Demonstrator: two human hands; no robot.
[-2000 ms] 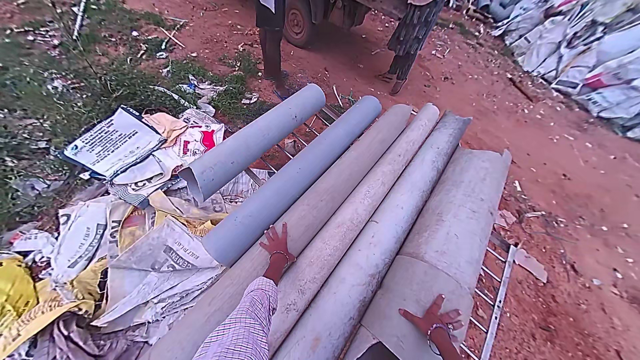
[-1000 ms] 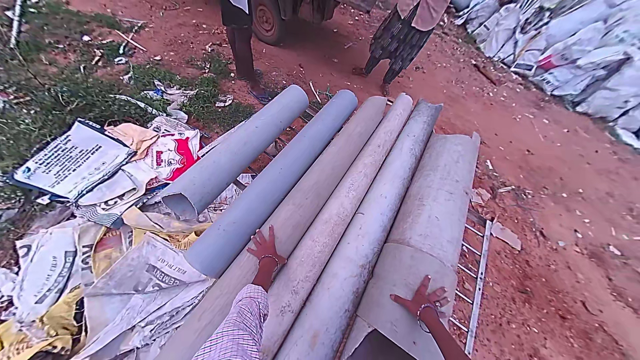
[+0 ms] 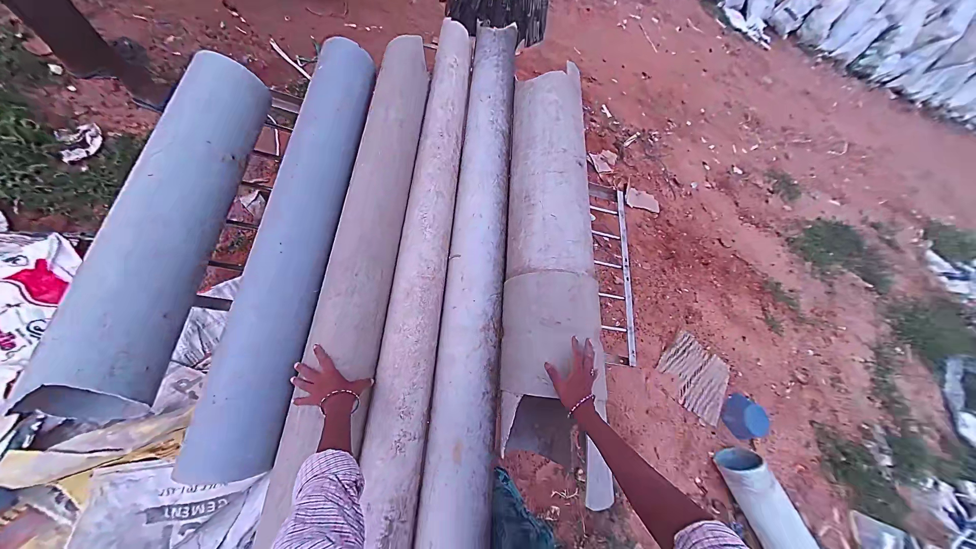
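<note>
My left hand (image 3: 326, 381) lies palm down, fingers spread, on a grey-brown plastic pipe (image 3: 358, 252). My right hand (image 3: 576, 380) rests with spread fingers on the wide pale pipe (image 3: 553, 183) at the right, near its broken, jagged lower end. Between them run a narrow pale pipe (image 3: 427, 229) and a mottled grey pipe (image 3: 476, 259), side by side. To the left are a blue-grey pipe (image 3: 286, 259) and a wider blue-grey pipe (image 3: 152, 229) with an open near end. Neither hand grasps anything.
A metal rack (image 3: 629, 274) shows under the pipes. Cement sacks (image 3: 164, 507) lie at lower left. A corrugated sheet piece (image 3: 695, 376), a blue round object (image 3: 746, 417) and a short pipe (image 3: 766, 496) lie on the red soil at right. A person's patterned cloth (image 3: 499, 17) shows beyond the pipes; stacked sacks (image 3: 877, 46) are at upper right.
The view has turned and come closer over the pipes. Both hands still lie spread on pipes. The vehicle wheel seen earlier is out of view.
</note>
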